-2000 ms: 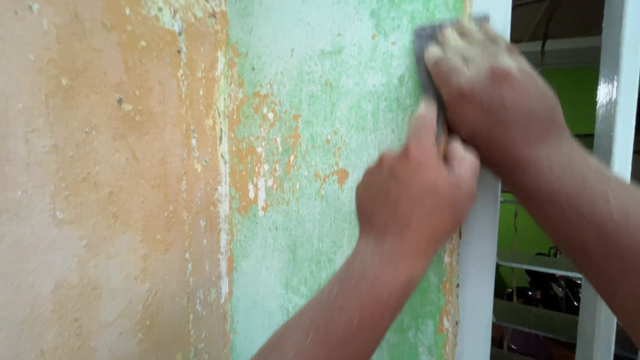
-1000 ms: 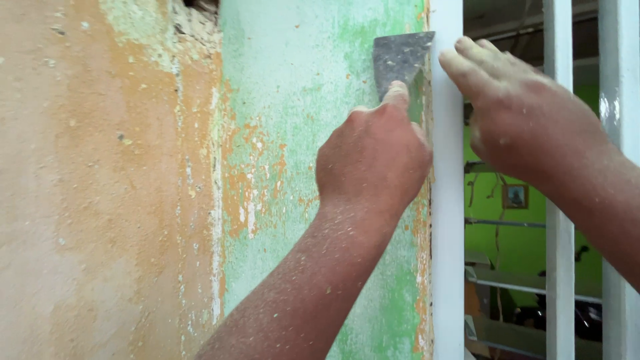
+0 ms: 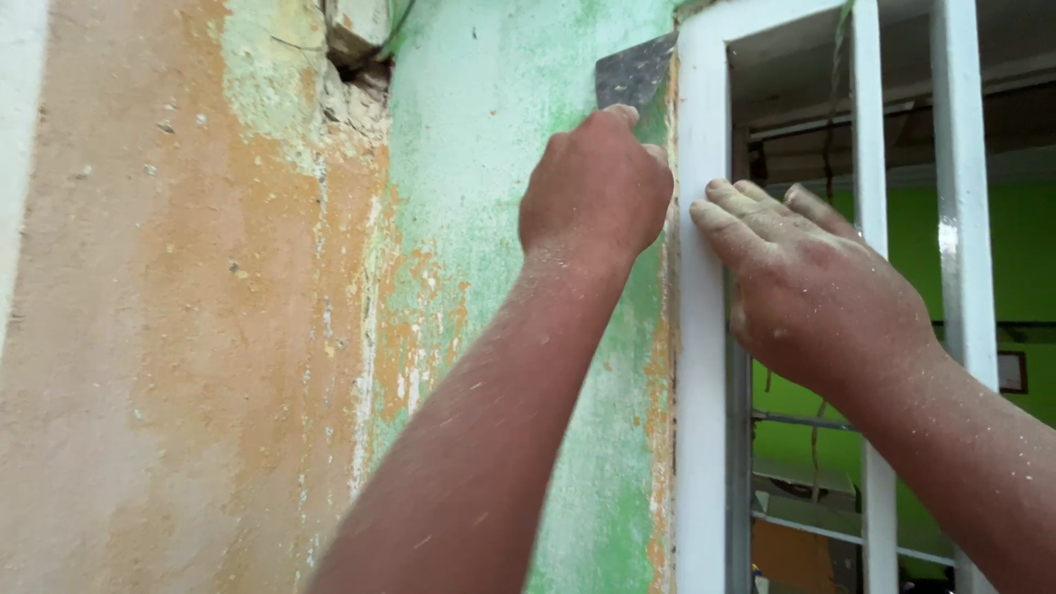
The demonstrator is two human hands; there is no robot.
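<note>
My left hand grips a scraper, whose flat grey metal blade lies against the green painted wall, one corner close to the white frame. The scraper's handle is hidden inside the fist. My right hand, dusty on its fingers, holds no tool; its fingertips rest on the white window frame, with the palm in front of the opening. Orange patches and pale streaks show through the green paint, and a strip of rough orange runs beside the frame.
An orange, flaking wall section stands at left. Above it is a broken hole with crumbling masonry. White upright bars cross the opening at right. Behind them are a bright green wall, a small framed item and shelves.
Two seconds ago both hands were together at the scraper. The right hand has come away from it and moved to the frame. The view has shifted, showing more of the wall hole.
</note>
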